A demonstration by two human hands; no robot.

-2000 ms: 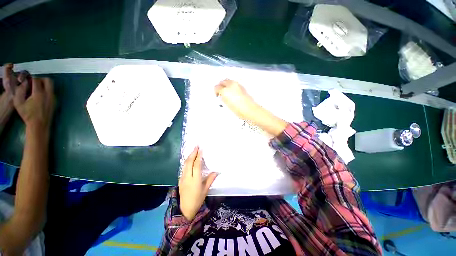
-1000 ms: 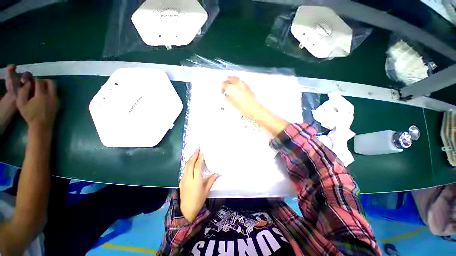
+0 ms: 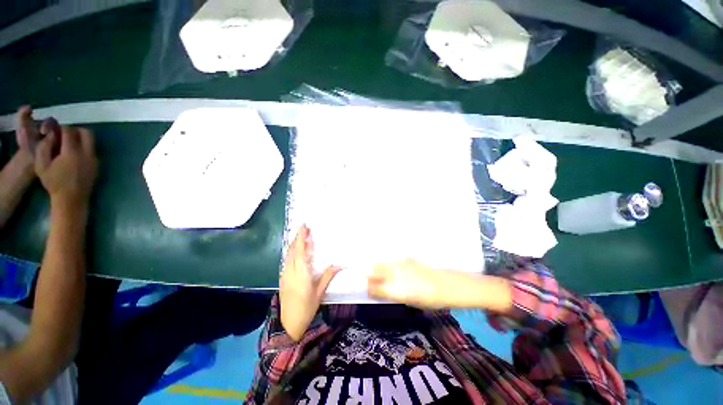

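A bright white stack of poly bags (image 3: 384, 182) with clear crinkled edges lies on the bench in front of me. My left hand (image 3: 301, 285) rests on its lower left corner, fingers pointing up and thumb spread. My right hand (image 3: 400, 283) lies at its near edge, blurred, with fingers curled; whether it pinches anything cannot be told. A white hexagonal plastic housing (image 3: 214, 168) lies flat on the bench left of the stack, not touching it.
Beyond the pale rail (image 3: 539, 128), bagged housings (image 3: 238, 33) (image 3: 478, 39) and a bagged white bundle (image 3: 634, 85) lie on the green conveyor. Right are crumpled cloths (image 3: 525, 198) and a translucent bottle (image 3: 591, 213). Another person's hands (image 3: 63, 162) are at left.
My right hand has moved from the upper part of the white stack down to its near edge. My left hand stays at the lower left. The bagged things on the conveyor have shifted left.
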